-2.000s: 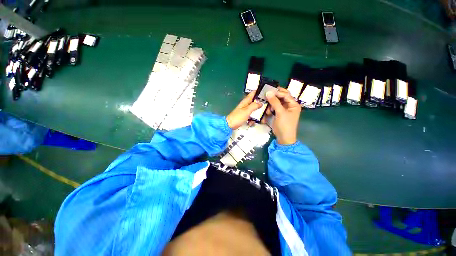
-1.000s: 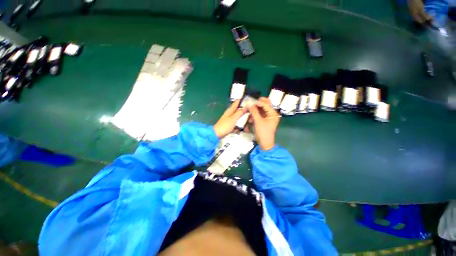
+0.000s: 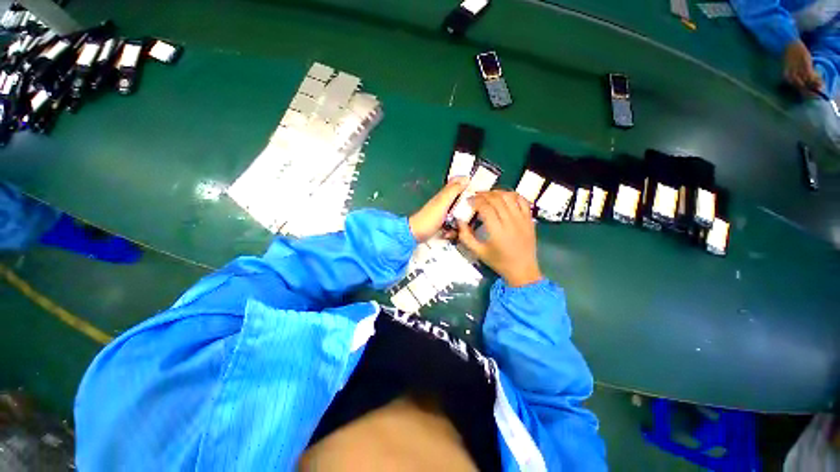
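My left hand holds a black handset with a pale patch on its upturned face, tilted in front of me. My right hand has its fingers on the lower part of the same handset; whether they also hold a label is hidden. A pale sheet of labels lies on the green mat just below my hands, partly covered by them. A single phone with a pale patch lies right behind the held one, partly overlapped by it in view.
Phones with pale patches lie in an overlapping row at right. A fanned stack of sheets lies at left, a phone heap far left. Keypad phones are spaced on the far strip. Another person's hand is at upper right.
The held handset now shows a pale patch at its upper end, where fingers and a pale piece were before. My right fingers have moved down to its lower part. The camera view has shifted.
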